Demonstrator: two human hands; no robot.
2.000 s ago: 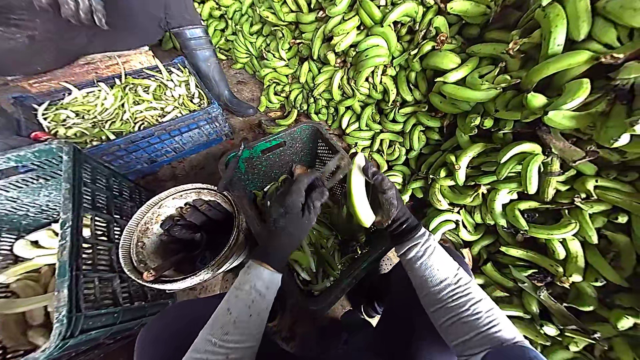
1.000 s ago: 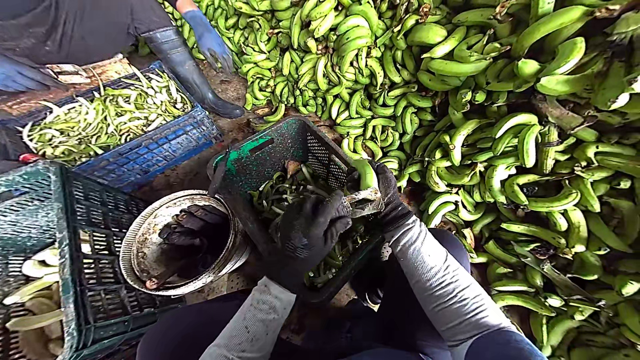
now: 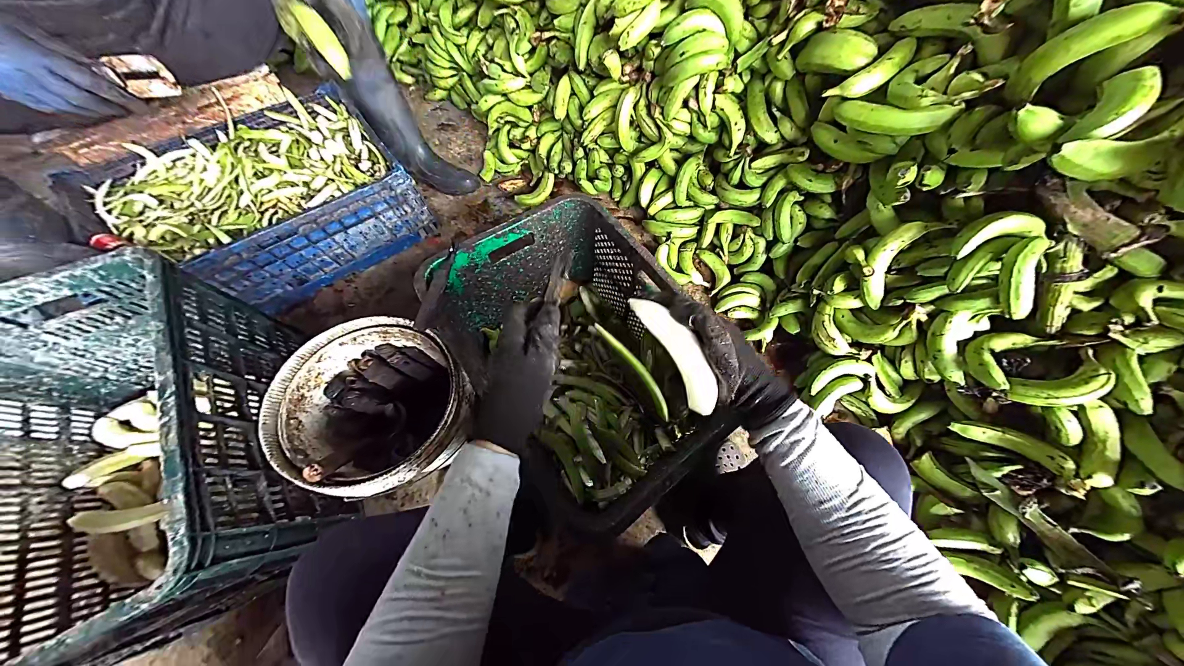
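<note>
My right hand (image 3: pixel 731 361), in a black glove and grey knit sleeve, grips a plantain (image 3: pixel 680 356) whose white flesh is bare on the visible side. My left hand (image 3: pixel 525 370), also black-gloved, is closed around a small brownish tool (image 3: pixel 561 277), perhaps a knife; its working end is unclear. Both hands are above a dark plastic crate (image 3: pixel 499 250) with green smears, partly filled with green peels (image 3: pixel 583 425). One long peel strip (image 3: pixel 634 370) slants between the hands, beside the plantain and apart from my left fingers.
A metal bowl (image 3: pixel 277 416) with black gloves (image 3: pixel 384 398) stands left of the crate. Peeled plantains (image 3: pixel 120 518) lie in a green crate (image 3: pixel 171 370). Behind is a blue crate (image 3: pixel 314 250) of peels, near another person's boot (image 3: pixel 407 129). Green plantains (image 3: pixel 703 120) are heaped ahead and right.
My left hand has moved away from the plantain, up and to the left. The plantain showed green in my right hand a second ago; now its white flesh faces up.
</note>
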